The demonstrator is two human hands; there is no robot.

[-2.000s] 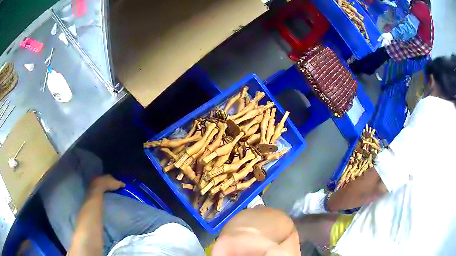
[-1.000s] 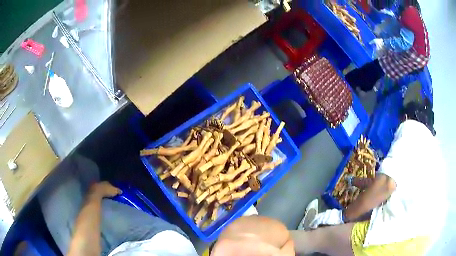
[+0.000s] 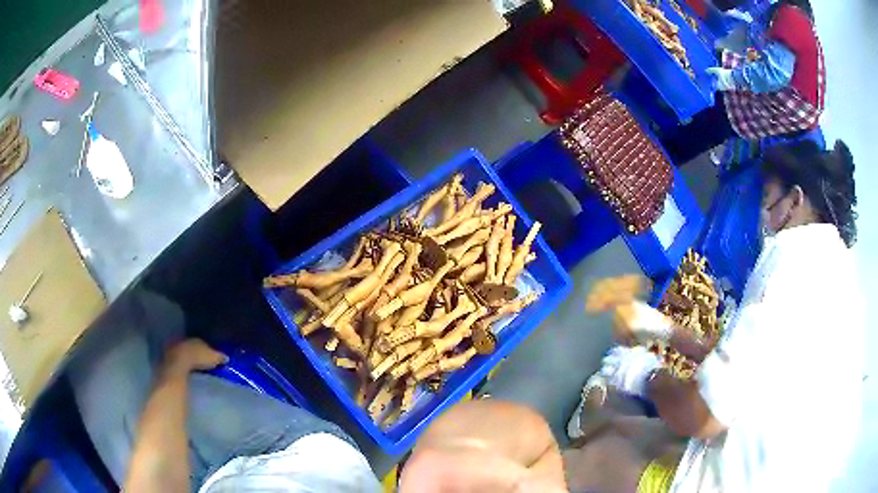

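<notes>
My left hand (image 3: 197, 356) rests at my thigh beside a blue plastic edge; its fingers are small and partly hidden, so its grip is unclear. My right hand is not visible; a blurred, rounded part of a bare limb shows at the bottom centre. A blue parts crate (image 3: 335, 387) stands in front of me, tilted in view. It is heaped with tan leg-and-foot pieces (image 3: 409, 298), with a few brown soles showing among them.
The metal bench at left holds a cardboard pad (image 3: 48, 289), dabber stick (image 3: 19, 313), glue bottle (image 3: 109, 166) and pink-red item (image 3: 58, 84). A large cardboard sheet (image 3: 327, 87) lies beyond the crate. A co-worker (image 3: 770, 356) sits right; red stool (image 3: 568, 72) behind.
The co-worker's gloved hands have come up from the crate at right, with blurred tan pieces now held above the floor. The view has shifted slightly. My left hand stays at my thigh.
</notes>
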